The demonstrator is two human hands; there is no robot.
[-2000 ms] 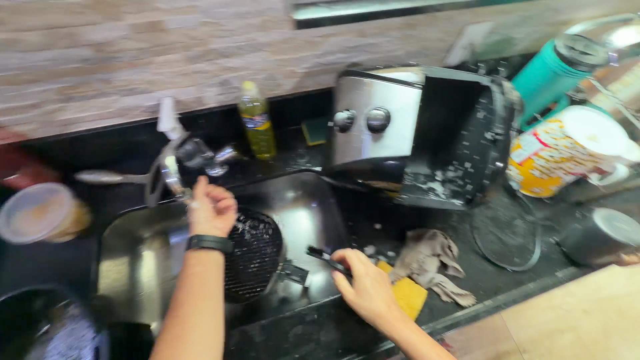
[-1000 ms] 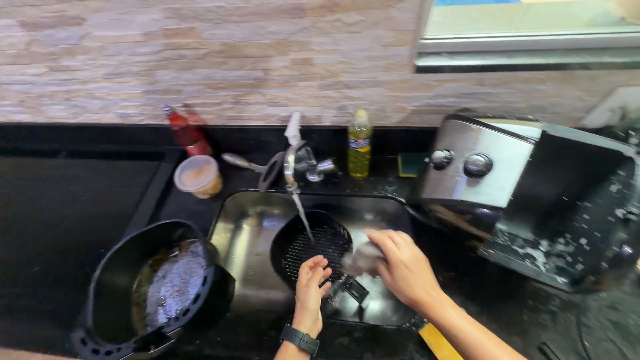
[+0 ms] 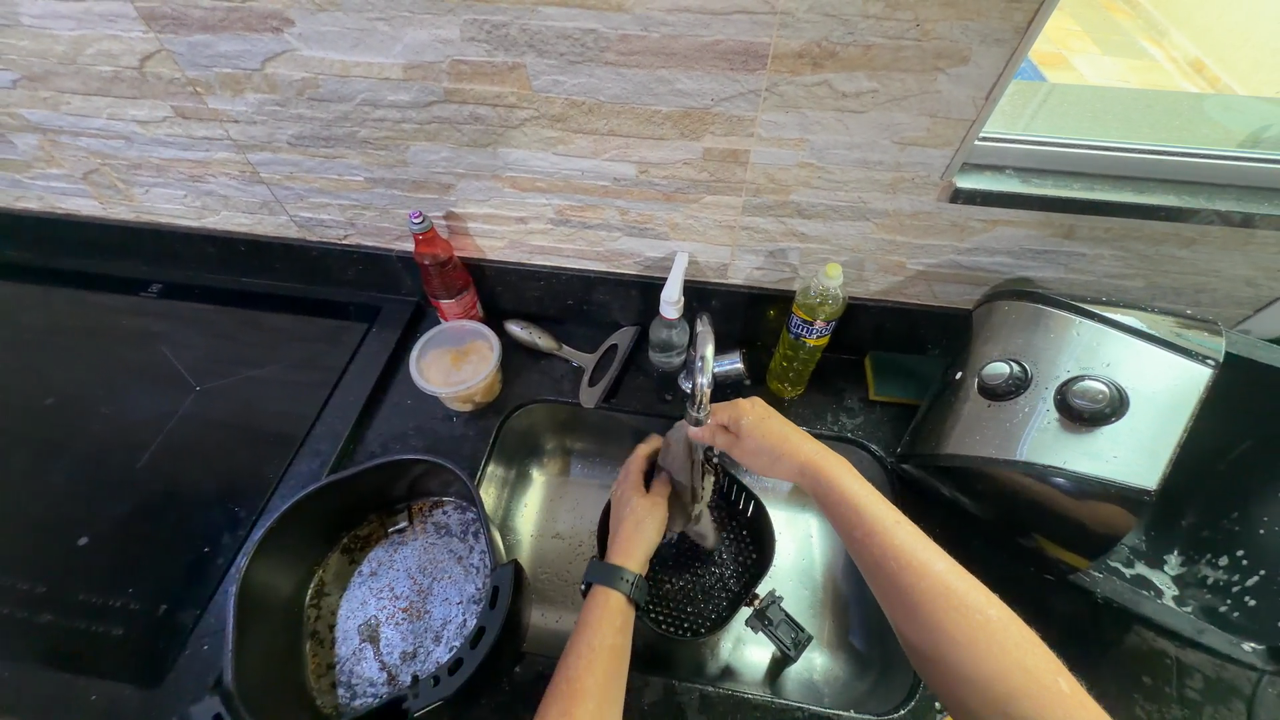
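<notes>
A wet grey cloth (image 3: 688, 485) hangs between my two hands under the chrome faucet (image 3: 702, 372). My left hand (image 3: 640, 500), with a dark watch on its wrist, grips the cloth's left side. My right hand (image 3: 750, 435) grips its upper part just below the spout. Beneath them a black perforated air fryer basket (image 3: 700, 590) sits in the steel sink (image 3: 545, 500), its latch piece (image 3: 780, 625) pointing to the lower right. The cloth and my left hand cover part of the basket.
Left of the sink stands a black fryer drawer (image 3: 290, 560) holding murky, foamy liquid. Behind are a lidded tub (image 3: 456, 365), a red bottle (image 3: 443, 270), a metal-handled utensil (image 3: 585, 360), a spray bottle (image 3: 669, 325), yellow dish soap (image 3: 802, 340) and a sponge (image 3: 900, 378). The air fryer body (image 3: 1080, 390) lies at right.
My right hand held a dark, thin object two seconds ago; it now holds the grey cloth, which lay on the counter then. Both hands are now at the cloth under the faucet. The view has swung left.
</notes>
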